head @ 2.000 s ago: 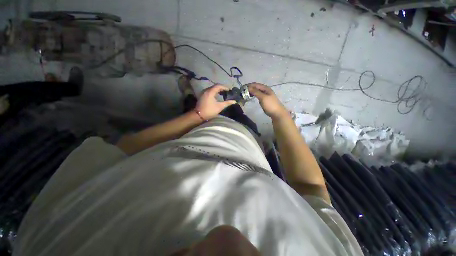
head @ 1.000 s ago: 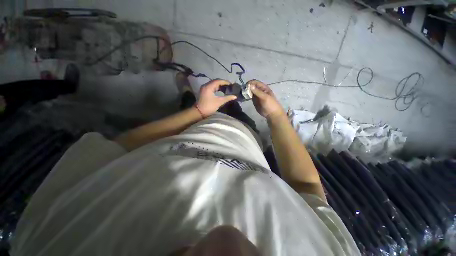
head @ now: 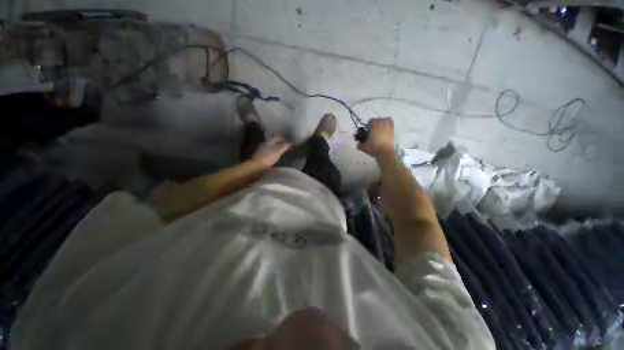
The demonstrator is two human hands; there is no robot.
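My right hand (head: 378, 137) is closed around a small dark plug (head: 361, 134), at the end of a dark power cord (head: 332, 98). The cord runs back to a long, dusty machine that looks like an air compressor (head: 130, 58), lying at the upper left. My left hand (head: 274, 150) is in front of my legs, blurred, with the fingers apart and nothing visible in it. My fingers hide part of the plug. A second thin cable (head: 438, 110) trails across the floor to loose loops at the right; where its near end lies is unclear.
Crumpled white sacks (head: 465, 179) lie on the floor right of my right arm. Dark bagged garments (head: 540, 273) hang along both sides of me. Shelving (head: 581, 48) stands at the upper right. Another person's dark-clothed limb (head: 34, 116) shows at the left edge.
My hands have moved apart from the connection they held together. The right hand has gone right with the dark plug, pulling the cord straighter; the left has moved left and down, letting go.
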